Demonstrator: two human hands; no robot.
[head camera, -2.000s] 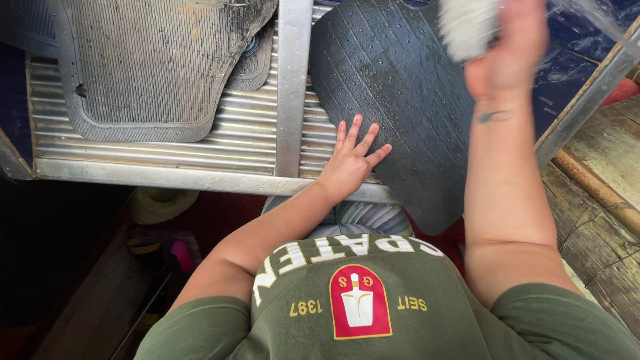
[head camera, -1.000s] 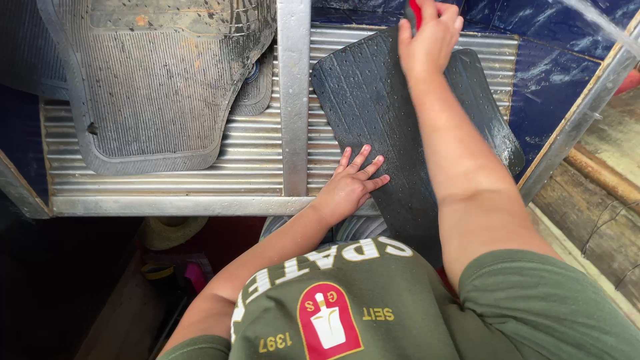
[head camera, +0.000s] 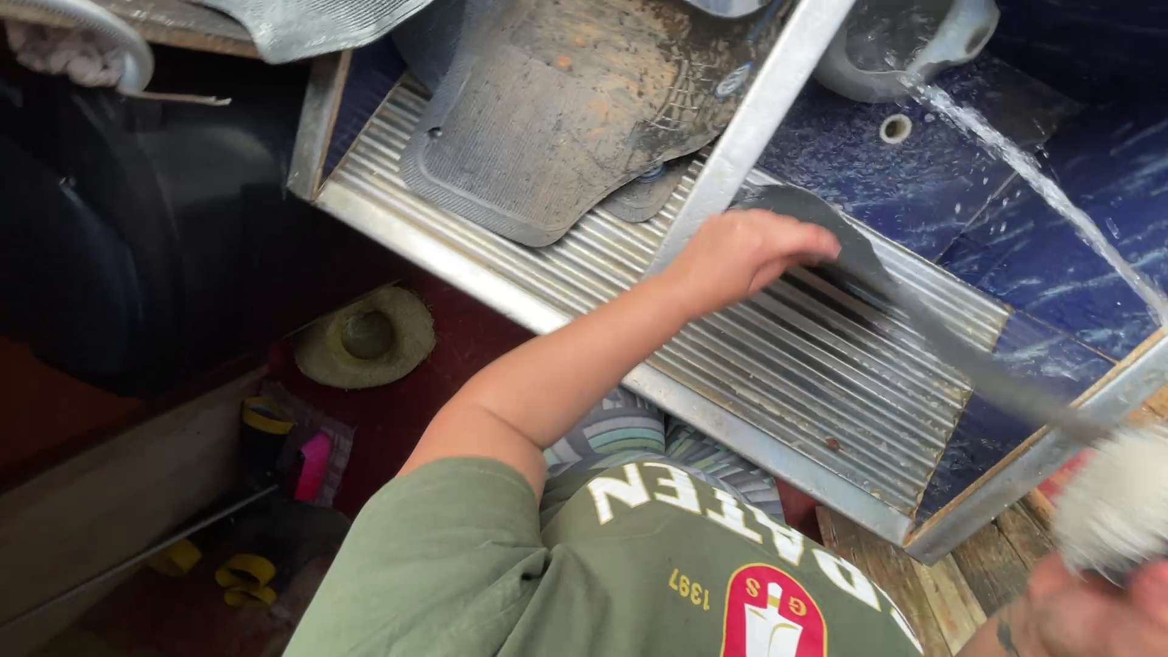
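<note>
A dark rubber car mat, blurred and seen nearly edge-on, is raised off the corrugated metal rack. My left hand is curled at the mat's upper left end, its fingers closed on the edge. At the lower right frame edge, partly cut off and blurred, my right hand grips a scrubbing brush with whitish bristles. The far end of the mat reaches the brush; whether it touches the bristles cannot be told. Left of the metal crossbar, a dirty grey car mat lies on the rack over other mats.
The ribbed metal rack has a raised metal crossbar. Water streams across the blue tiled basin beside a grey container. A straw hat lies on the floor at left; a large black container stands above it.
The dark mat was lying on the rack under both hands and is now lifted and turned edge-on. My right hand with the brush has moved down to the right. The view has swung left.
</note>
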